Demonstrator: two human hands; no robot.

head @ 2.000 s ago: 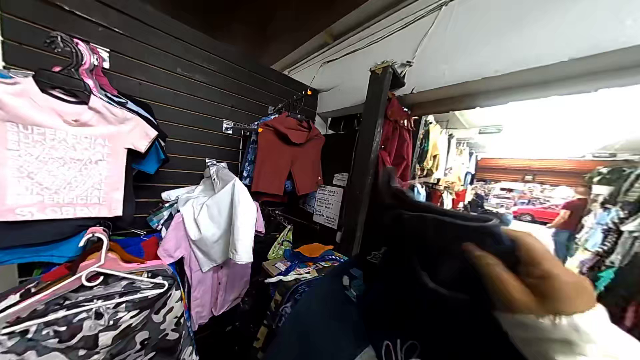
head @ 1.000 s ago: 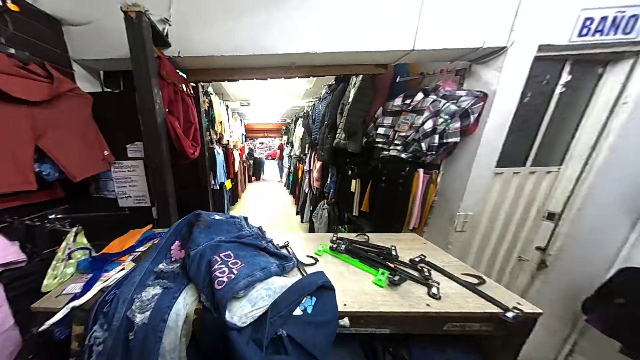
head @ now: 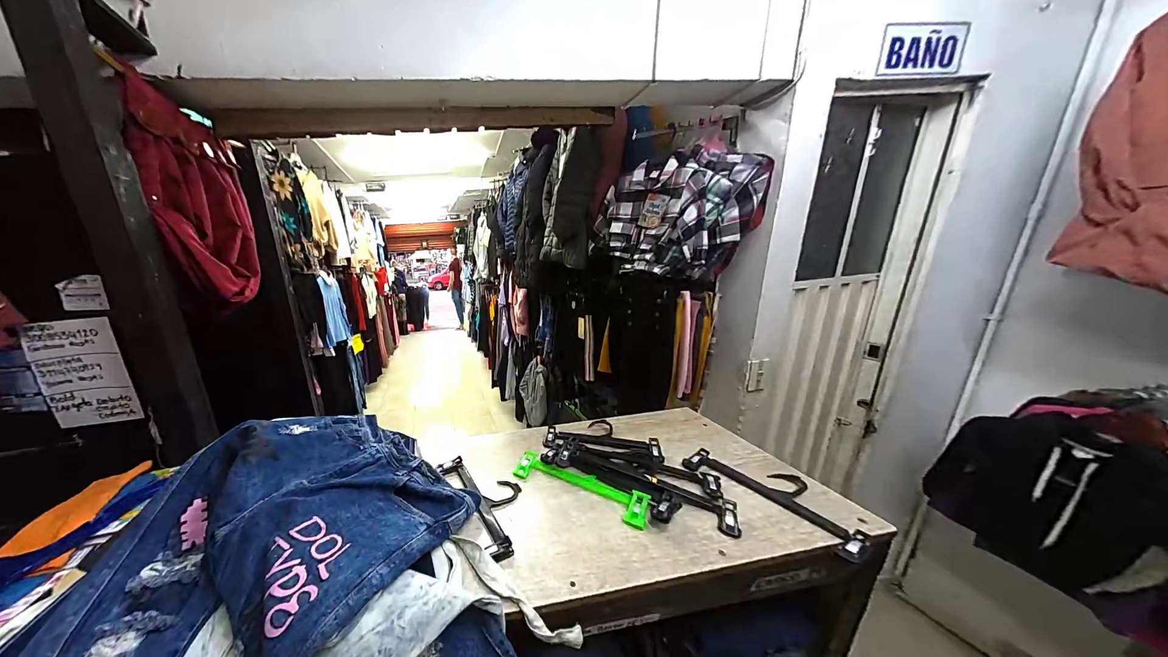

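Observation:
Neither my left hand nor my right hand shows in the head view. A pile of blue denim garments (head: 301,511) with pink lettering and a pink patch lies on the left part of a wooden table (head: 593,575). Light fabric (head: 411,602) with a hanging strap pokes out from under the denim. Beside the pile rests a black clip hanger (head: 484,511). Several black clip hangers (head: 648,474) lie crossed at the table's middle, with a green clip hanger (head: 584,484) among them. Another black clip hanger (head: 776,497) reaches the right corner.
A dark post (head: 109,219) stands at left beside a hanging red garment (head: 192,192). Clothes racks line an aisle behind the table, where a person (head: 456,287) stands far off. A white door (head: 876,274) is at right, near hanging black clothes (head: 1040,493). Orange fabric (head: 73,511) lies at left.
The view has swung right. Two seconds ago a hand held up dark garments; one second ago a navy garment lay at the front of the denim pile, and it no longer shows there.

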